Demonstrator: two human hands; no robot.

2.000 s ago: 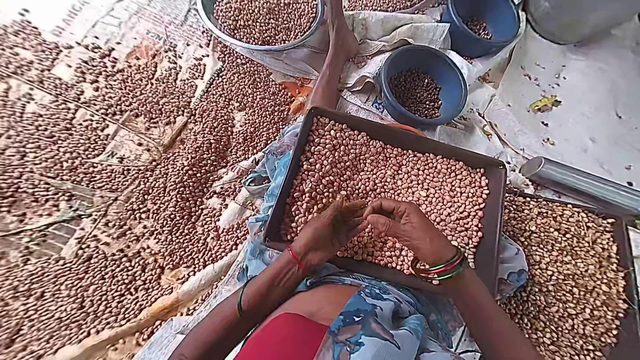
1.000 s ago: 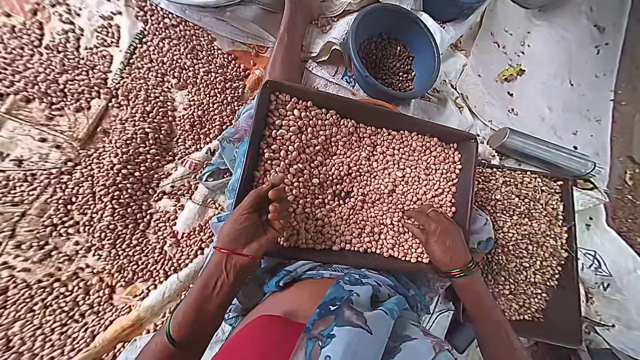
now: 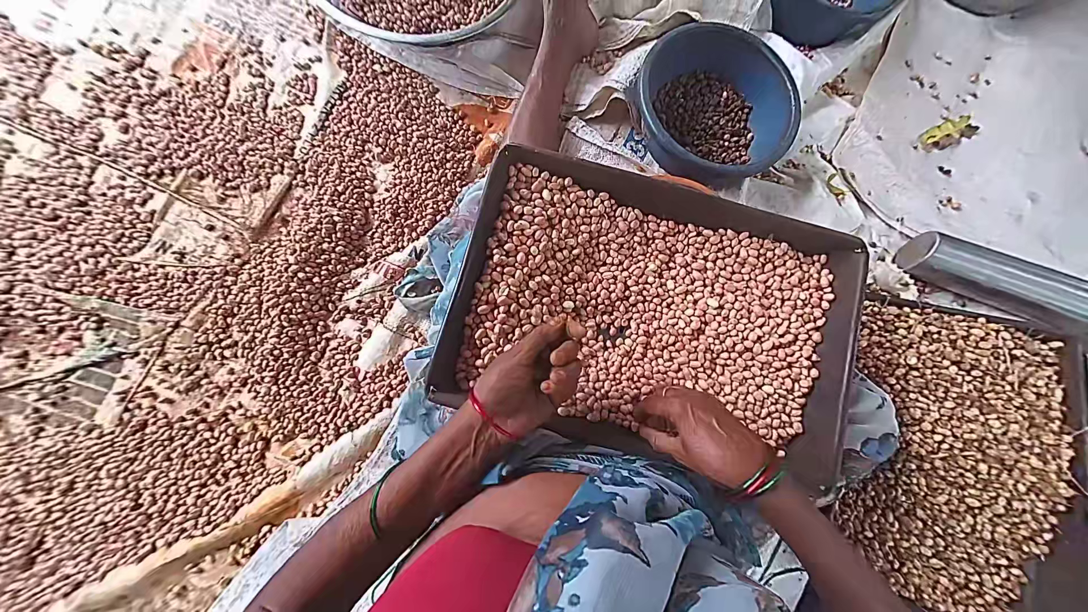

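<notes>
A dark rectangular tray (image 3: 850, 331) rests on my lap, tilted in view, with a layer of pinkish-brown nuts or seeds (image 3: 671, 297) in it. Over the tray's near left part is my left hand (image 3: 540, 378), its fingers curled in; whether something is inside them cannot be made out. My right hand (image 3: 701, 433) lies low at the tray's near edge, fingertips down among the seeds, the thumb and fingers bent. Whether it pinches any seed is hidden. A small dark gap in the layer shows the tray's bottom just right of my left fingertips.
Darker seeds (image 3: 323, 280) cover the sheets on the left. A blue plastic bowl (image 3: 790, 110) with dark seeds stands beyond the tray, near a bare foot and leg. A second tray (image 3: 1073, 374) of paler seeds and a metal cylinder (image 3: 1011, 276) lie right. A metal basin (image 3: 425, 36) stands at the top.
Two seconds ago both hands were together over the tray; they are now apart. Since one second ago, my right hand has moved closer to my left hand, at the tray's near edge.
</notes>
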